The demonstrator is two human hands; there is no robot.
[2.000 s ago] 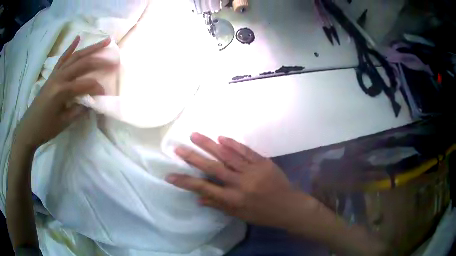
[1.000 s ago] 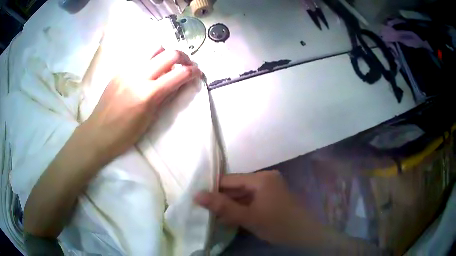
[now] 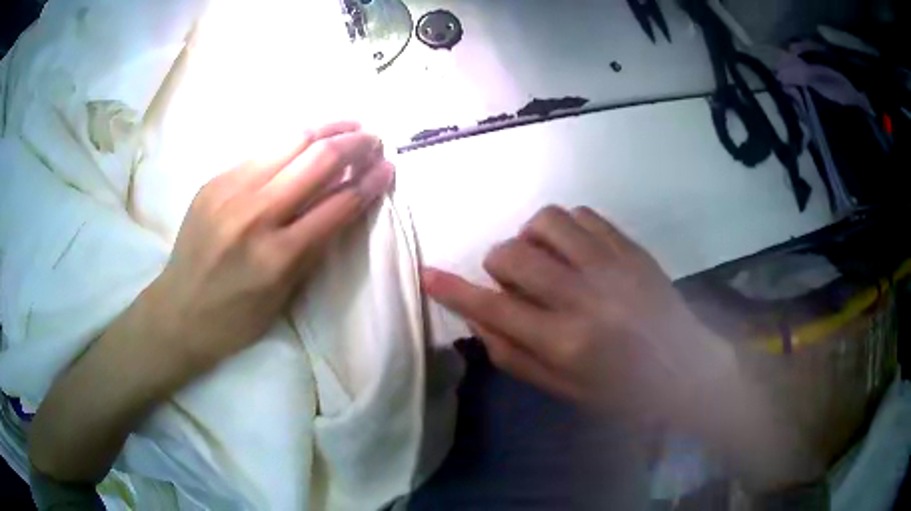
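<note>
A large white and cream garment piece [image 3: 235, 419] covers the left of the table and hangs towards my lap. Its folded edge [image 3: 415, 289] runs down from my left fingertips. My left hand [image 3: 285, 220] lies on the cloth with its fingertips pinching the edge near the dark line of the machine bed. My right hand [image 3: 579, 304] is slightly blurred, right of the edge. Its index fingertip is at the edge, and its other fingers are curled; it holds nothing that I can see. The presser foot [image 3: 357, 20] is cut off by the top rim, left of a round glassy disc [image 3: 388, 30].
A small dark round disc [image 3: 439, 30] lies on the machine bed. Black shears [image 3: 744, 120] lie at the right, near the dark tips of snips [image 3: 649, 18]. Purple-grey scraps [image 3: 824, 80] are behind them. A yellow-rimmed box [image 3: 814, 334] stands at the lower right.
My left hand has moved from the far left to the folded edge, and the cloth has shifted. My right hand pinched the edge lower down a second ago; it has opened its pinch and moved up.
</note>
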